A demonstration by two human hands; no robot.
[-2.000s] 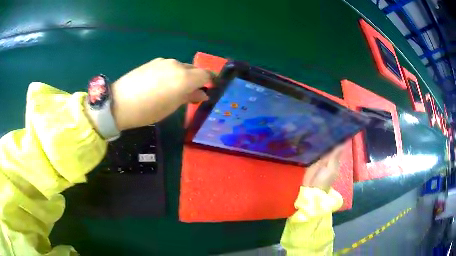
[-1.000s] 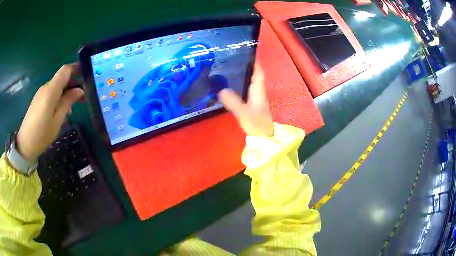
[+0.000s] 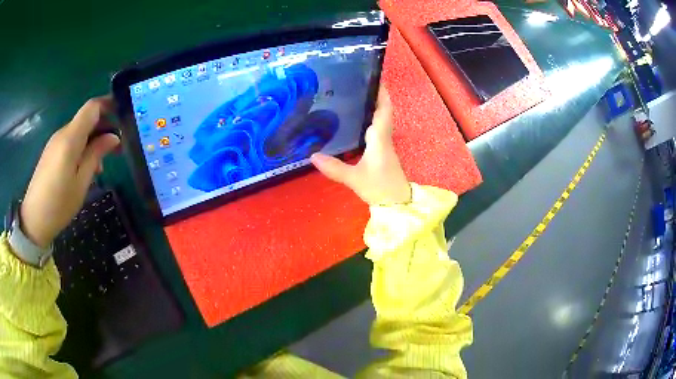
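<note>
The tablet (image 3: pixel 252 126) is lit with a blue swirl desktop and icons. It is held tilted over an orange-red foam pad (image 3: pixel 274 259). My left hand (image 3: pixel 67 170) is at its left edge, fingertips bent at the frame; whether they pinch a small part is hidden. My right hand (image 3: pixel 370 159) holds the right edge with the fingers, and the thumb lies at the screen's lower edge. The black keyboard (image 3: pixel 111 266) with a small white label lies on the green bench, left of the pad and partly behind my left hand.
A second foam pad (image 3: pixel 519 96) with a dark tablet (image 3: pixel 482 59) on it lies to the right, beside the first pad. More red pads show at the top right. The bench edge curves along the right, with grey floor and a yellow-black line (image 3: pixel 537 229) beyond.
Since two seconds ago the view has turned and the tablet shows more face-on. In the last second my right thumb has moved down from over the screen to its lower edge.
</note>
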